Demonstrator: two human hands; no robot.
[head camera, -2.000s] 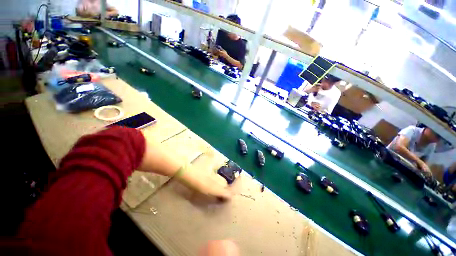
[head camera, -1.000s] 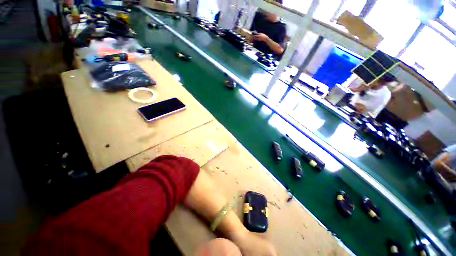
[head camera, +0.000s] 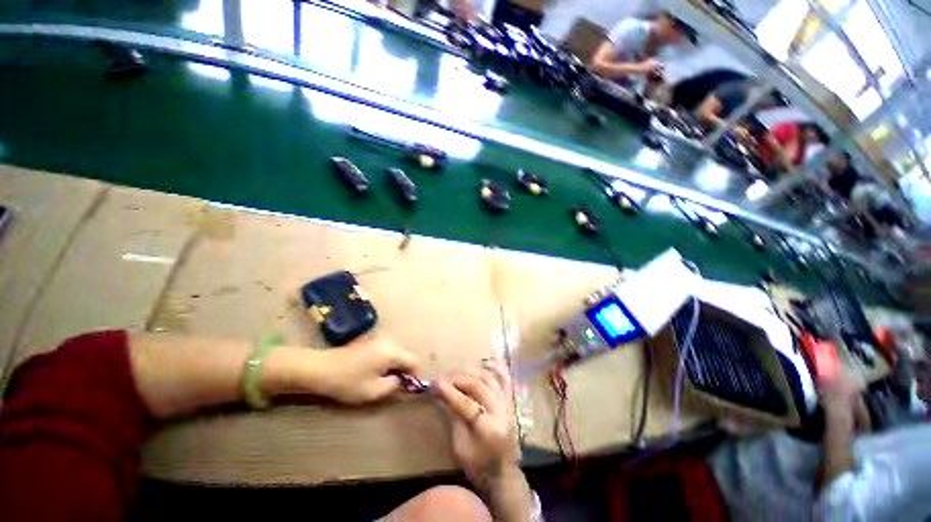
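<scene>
A black rounded unit (head camera: 338, 307) with pale yellow tape lies on the cardboard-covered bench (head camera: 245, 444), beyond my left forearm. My left hand (head camera: 370, 373) pinches a small dark cable end (head camera: 410, 382) in front of it. My right hand (head camera: 482, 416) meets it from the right, with its fingertips at the same small piece; whether it grips a separate connector is too small to tell. A tester (head camera: 617, 320) with a bright blue screen stands to the right of my hands. Red and black clip wires (head camera: 560, 393) hang from its front.
A green conveyor belt (head camera: 255, 153) with a metal rail runs behind the bench, carrying several black units (head camera: 494, 195). An open carton of dark flat parts (head camera: 727, 362) stands right of the tester, a pale cord (head camera: 686, 352) over it. A person's arm (head camera: 839, 423) is at right; others sit across the belt.
The view has swung right, bringing the tester and carton in and leaving the tape roll and plastic bag out. My left hand has moved from beside the unit to meet my right hand.
</scene>
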